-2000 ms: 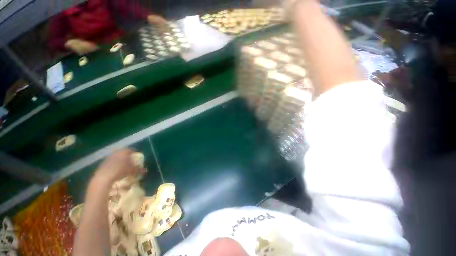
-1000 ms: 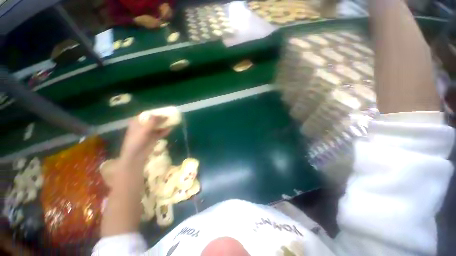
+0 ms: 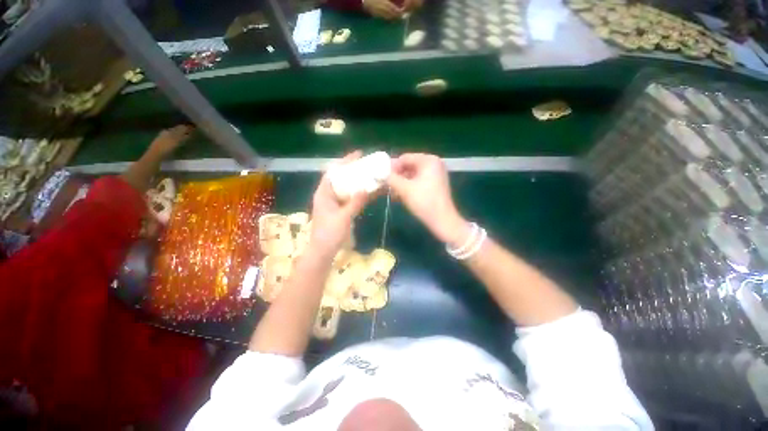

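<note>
A white rounded oblong part is held between both hands above the pale rail's near edge. My left hand grips its left and lower side. My right hand has its fingertips at the part's right end. Loose cream moulded pieces with dark openings lie in a pile on the dark-green bench, below and left of my hands. My left forearm hides some of them. What my fingers cover on the part cannot be seen.
Tall stacked clear trays stand right; an orange-red bundle lies left. A neighbour in red reaches toward the belt. A grey post slants at upper left. Opposite are a filled tray, paper and a spread pile.
My right hand has come from the upper right to the part in my left hand. The view has swung right in the scene's left, showing the red-sleeved neighbour; the tray stack sits further right.
</note>
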